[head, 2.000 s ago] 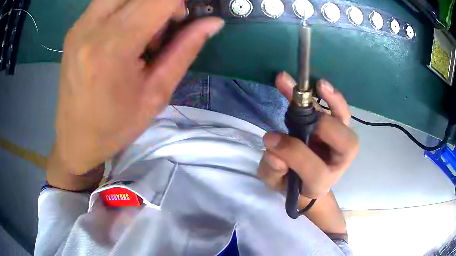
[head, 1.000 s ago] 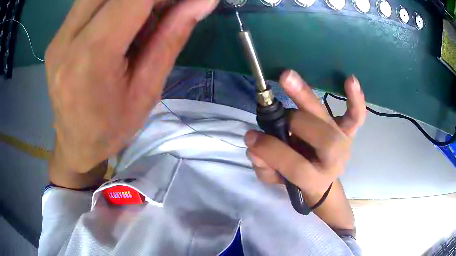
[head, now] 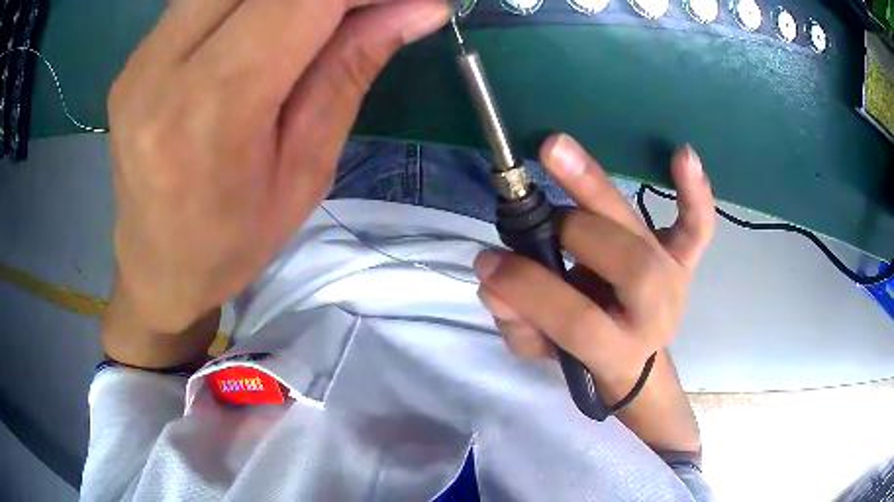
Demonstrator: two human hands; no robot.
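My right hand [head: 598,279] holds the soldering iron [head: 534,230] like a pen by its black grip, with two fingers raised. Its silver barrel points up, and the thin tip touches or nearly touches a round part [head: 461,6] at the top edge of the view. My left hand [head: 221,157] is pinched beside the tip. Thin solder wire [head: 61,86] runs to the left hand's outline, and a thin strand lies over my lap; the pinched end is hidden. The dark strip holder [head: 549,12] carries a row of white round parts and is cut off by the top edge.
A green mat [head: 608,98] covers the bench. Dark strips [head: 15,88] lie at the far left. A framed tray with a yellowish filling [head: 879,83] is at the right edge. The black cord [head: 784,227] hangs by the bench edge, near a blue object [head: 877,279] at right.
Since the oldest frame the iron has moved left along the row to a part beside my left fingertips, and its barrel now tilts left. Since one second ago, both hands have shifted only slightly.
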